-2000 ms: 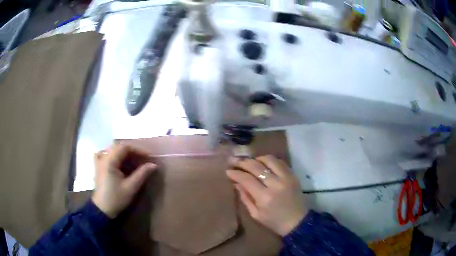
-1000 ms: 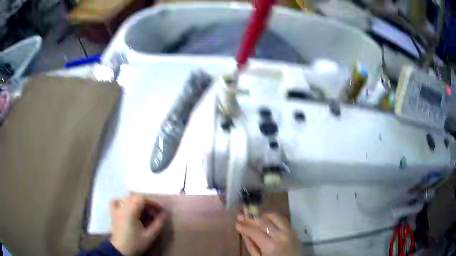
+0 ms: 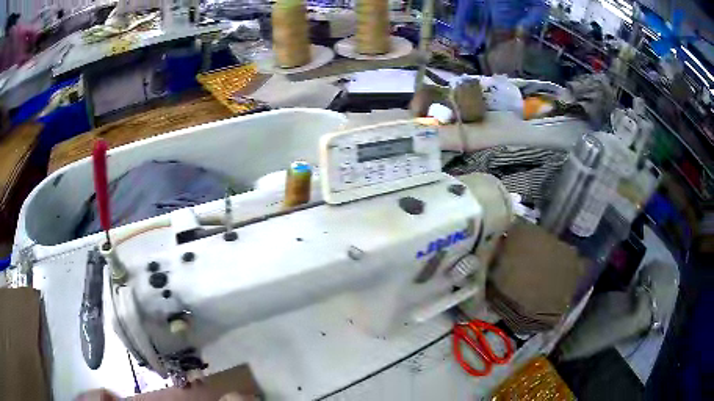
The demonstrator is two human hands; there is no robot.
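The white lockstitch machine fills the middle, its head and needle area at the lower left. A brown cloth panel shows at the bottom edge beside the presser foot; the rest is cut off. A blurred sliver of my left hand shows at the bottom edge, left of the needle. A tiny bit of skin, seemingly my right hand, shows at the bottom edge on the panel. The fingers of both hands are hidden. Stacked brown pocket pieces lie right of the machine.
Red scissors lie right of the machine bed. A plastic-wrapped grey object and brown cloth are at left. A red-handled tool stands on the head. Behind are a white tub, thread cones and a steel flask.
The view has swung up and to the right. The machine head now sits lower left, the hands have nearly left the bottom edge, and the pocket stack and flask have come into view.
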